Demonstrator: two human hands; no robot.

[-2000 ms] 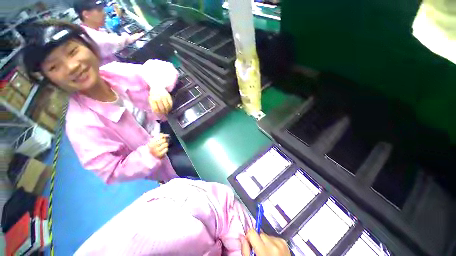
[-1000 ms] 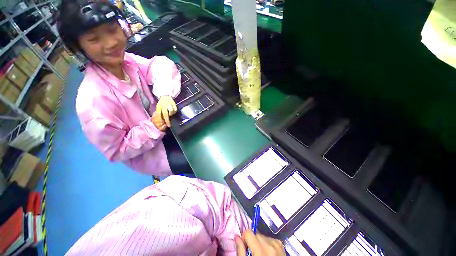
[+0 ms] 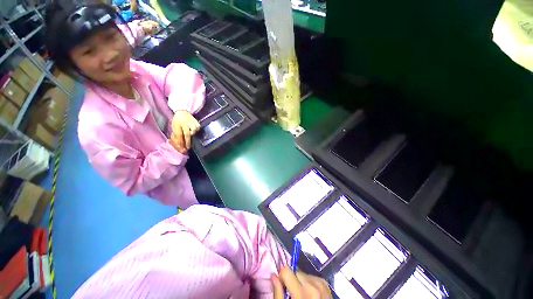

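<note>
A black foam tray [image 3: 264, 205] lies along the bench edge at lower right, holding several smartphones [image 3: 302, 198] with lit white screens and dark bars. The nearest phone is cut off by the bottom edge. My right hand [image 3: 304, 287] is at the bottom edge, partly cut off, its fingers closed on a thin blue pen [image 3: 296, 255]. The pen stands up from the fingers beside the lit phones. A pink striped sleeve [image 3: 193, 251] of mine fills the bottom centre. My left hand does not show.
Behind is a black tray with dark phones [image 3: 404, 170]. A taped post [image 3: 284, 93] rises from the green bench [image 3: 248, 169]. At left a person in pink [image 3: 131, 128] stands by another phone tray [image 3: 248, 122] and stacked trays [image 3: 231, 70]. Yellow paper [image 3: 514, 35] hangs upper right.
The neighbouring person first moved right and upright and brought both hands together at the tray edge, then shifted slightly left in view. My hand with the pen has moved slightly down and left.
</note>
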